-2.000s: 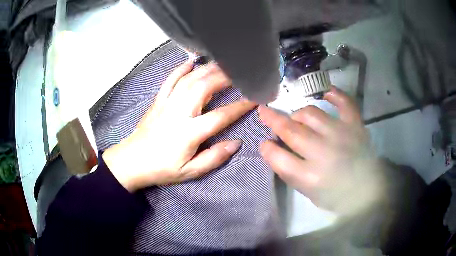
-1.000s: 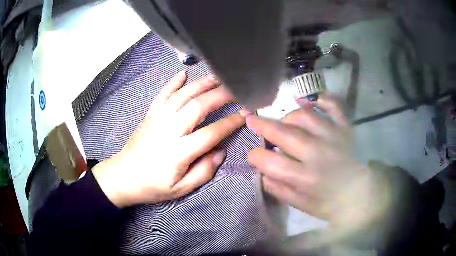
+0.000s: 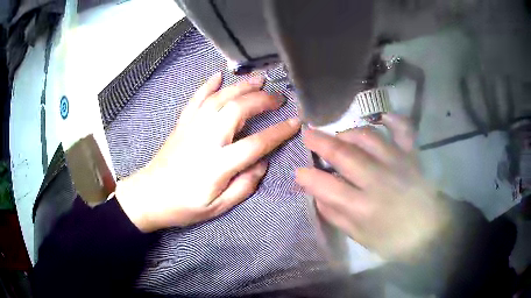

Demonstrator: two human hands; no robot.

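A grey, finely striped garment panel (image 3: 233, 244) lies under the blurred sewing machine head (image 3: 332, 58). A darker ribbed band (image 3: 140, 67) runs along its upper left edge. My left hand (image 3: 204, 151) lies flat on the panel, palm down, fingers spread, index fingertip beside the machine head. My right hand (image 3: 372, 186), partly blurred, rests at the panel's right edge, with thumb and index fingertips on the cloth edge. Whether it pinches the cloth cannot be told. The needle and presser foot are hidden behind the head.
A pale ribbed knob (image 3: 371, 102) stands just above my right hand. A white arm with a blue ring mark (image 3: 64, 107) and a brown block end (image 3: 90, 169) is at the left. Dark crumpled cloth (image 3: 29, 41) lies at the top left. The white table (image 3: 466, 163) extends right.
The panel has shifted slightly, and more of its ribbed band shows at the upper left than two seconds ago. Both hands have stayed close to the machine head. The head appears further right in view.
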